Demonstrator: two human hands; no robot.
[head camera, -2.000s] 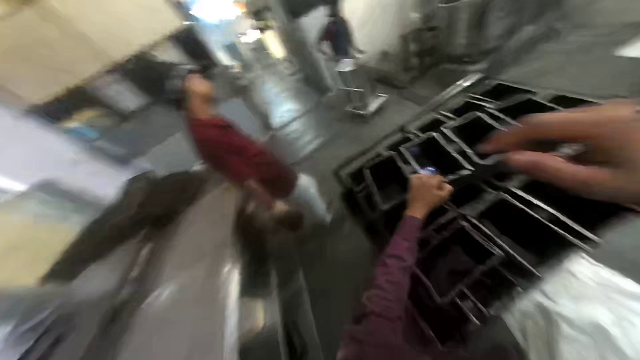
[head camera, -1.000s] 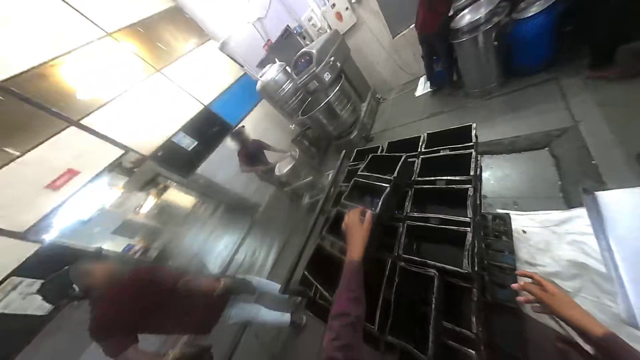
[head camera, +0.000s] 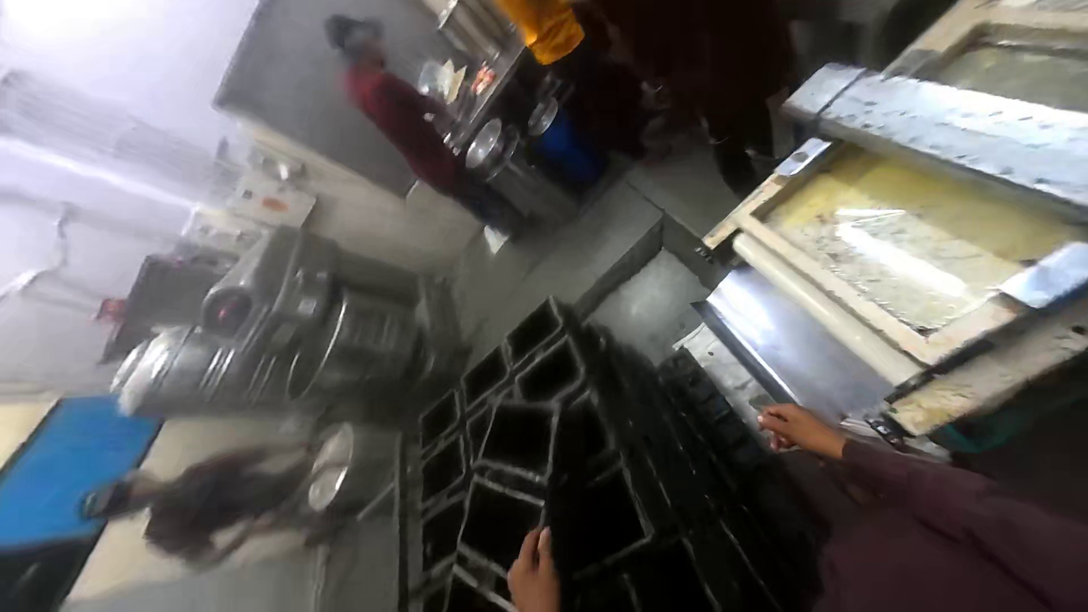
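Dark rectangular metal pans (head camera: 510, 438) joined in a block lie tilted on top of more rows of the same black pans (head camera: 599, 518). My left hand (head camera: 535, 574), at the bottom, has its fingers closed on the rim of this tilted block. My right hand (head camera: 799, 429) is off to the right, beside the pans and near the edge of a shiny metal sheet (head camera: 778, 340); its fingers are curled, and whether it holds anything is unclear.
A machine with a framed yellowish top (head camera: 918, 229) stands at right. Steel mixing equipment (head camera: 297, 331) is at left. One person (head camera: 221, 501) is by a round metal vessel (head camera: 331, 467); another (head camera: 408, 127) stands farther back near drums. The view is blurred.
The view has swung to the right, bringing the framed machine in. My right hand, over the pans two seconds ago, is now off to their right.
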